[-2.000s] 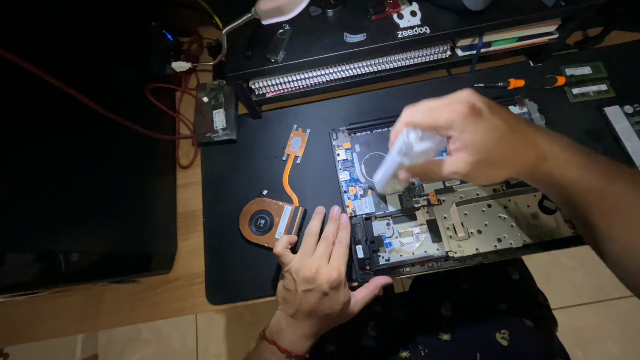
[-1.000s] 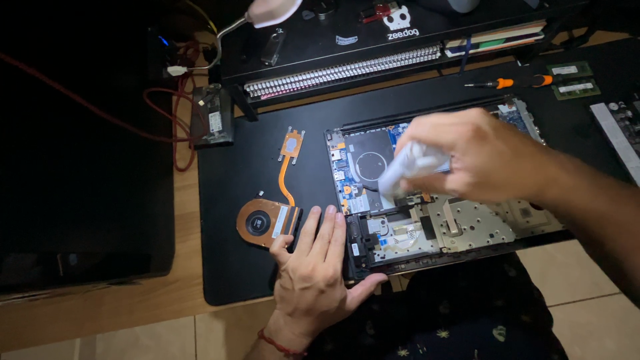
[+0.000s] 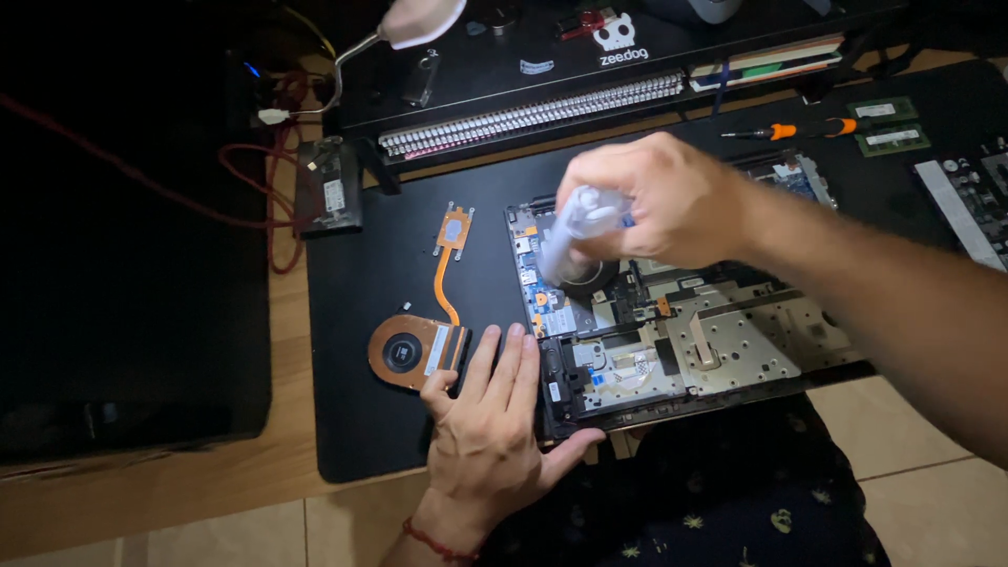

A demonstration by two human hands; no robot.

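Observation:
An opened laptop chassis (image 3: 748, 342) lies on a black desk mat (image 3: 370, 276), its metal plates and a blue circuit board (image 3: 529, 276) exposed. Over the board's left part, my right hand (image 3: 646, 205) grips a whitish, semi-transparent object (image 3: 567, 236), blurred and partly covered by my fingers; its kind I cannot tell. My left hand (image 3: 492, 417) rests with spread fingers along the chassis's left edge, thumb at the near corner, holding nothing. Just left of it lies a laptop cooling fan (image 3: 403, 352) with a copper heat pipe (image 3: 442, 287) leading up to a heatsink plate (image 3: 453, 230).
An orange and black screwdriver (image 3: 811, 128) and green memory modules (image 3: 894, 140) lie at the back right. Another electronic part (image 3: 957, 205) sits at the right edge. Behind stands a black shelf (image 3: 504, 87) over a spiral-bound notebook (image 3: 535, 114). Red cable (image 3: 118, 161) hangs at left.
My right hand has shifted over the laptop's left part with the whitish object, which stays in its grip. The left hand remains at the chassis edge.

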